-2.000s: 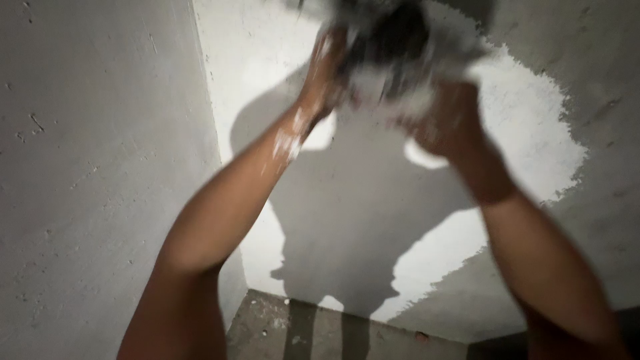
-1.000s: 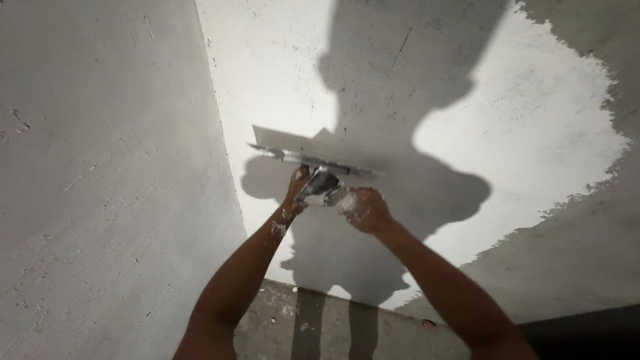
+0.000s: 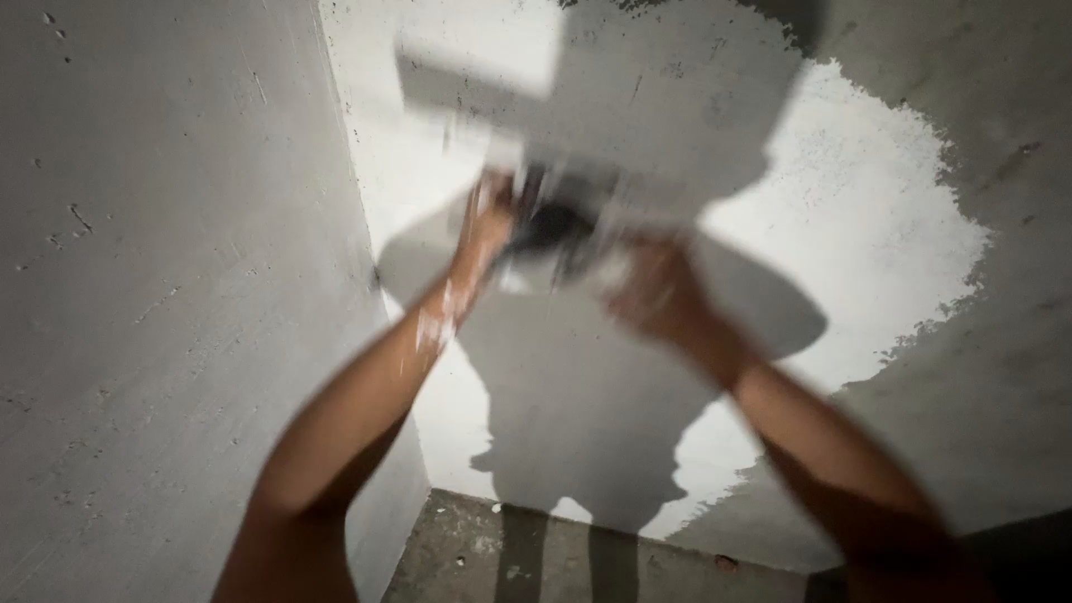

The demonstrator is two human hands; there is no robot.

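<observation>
Both hands are raised in front of the wall with white plaster (image 3: 871, 193), gripping a wide-bladed plastering tool (image 3: 557, 222) that is blurred by motion. My left hand (image 3: 494, 209) is at the tool's left side, with white smears on the wrist and forearm. My right hand (image 3: 657, 285) closes on its right side, lower than the left. The blade is too blurred to trace fully, and the fingers' exact hold is partly hidden. A dark shadow of the person and the tool falls on the plaster.
A grey side wall (image 3: 167, 293) with small pits meets the plastered wall in a corner at the left. Darker uncoated wall (image 3: 946, 435) lies right of the ragged plaster edge. Below is a rough floor (image 3: 444, 544) with white spots and a small reddish piece (image 3: 726, 563).
Both hands and the tool came down from near the top of the view between the two earlier frames. Since the later one they have risen again.
</observation>
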